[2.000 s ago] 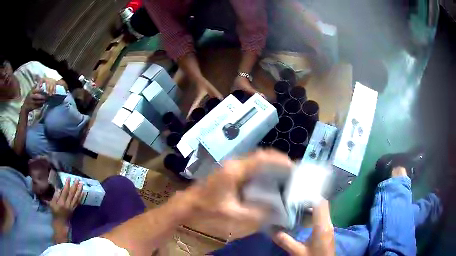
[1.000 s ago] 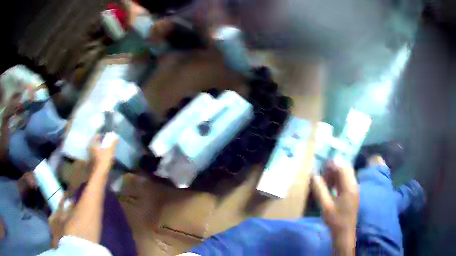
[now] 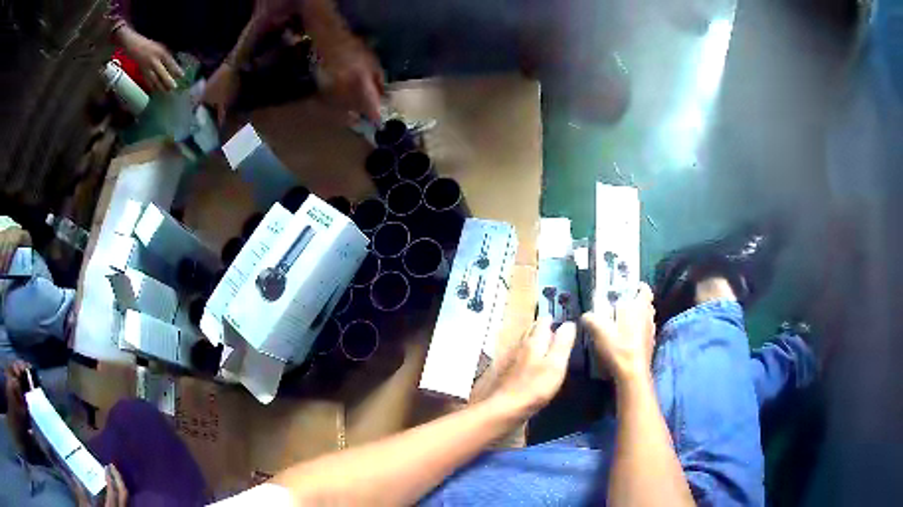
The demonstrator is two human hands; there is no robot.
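Note:
My right hand [image 3: 624, 337] holds the lower end of an upright folding carton [image 3: 617, 238] with small dark product pictures, at the right. My left hand [image 3: 535, 368] is beside it, its fingers at the lower end of another carton [image 3: 558, 282]. The lower parts of both cartons are partly hidden by my hands. A third long carton [image 3: 470, 297] leans just left of them. Two larger printed cartons [image 3: 297, 277], with loose end flaps, lie over the black tubes [image 3: 391, 238], which stand open mouth up in a cluster.
Cartons [image 3: 153, 297] stand on a white sheet at the left. Brown cardboard [image 3: 495, 139] lies under everything. Another person's hand [image 3: 354, 81] is at the tubes' far end. Other people's hands show at far left and top left. Blue-clothed legs [image 3: 708, 386] are at right.
The view has shifted right. My left hand has moved from the left stack to the cartons at the right. My right hand is still at the right with a carton. The far person's hands have moved.

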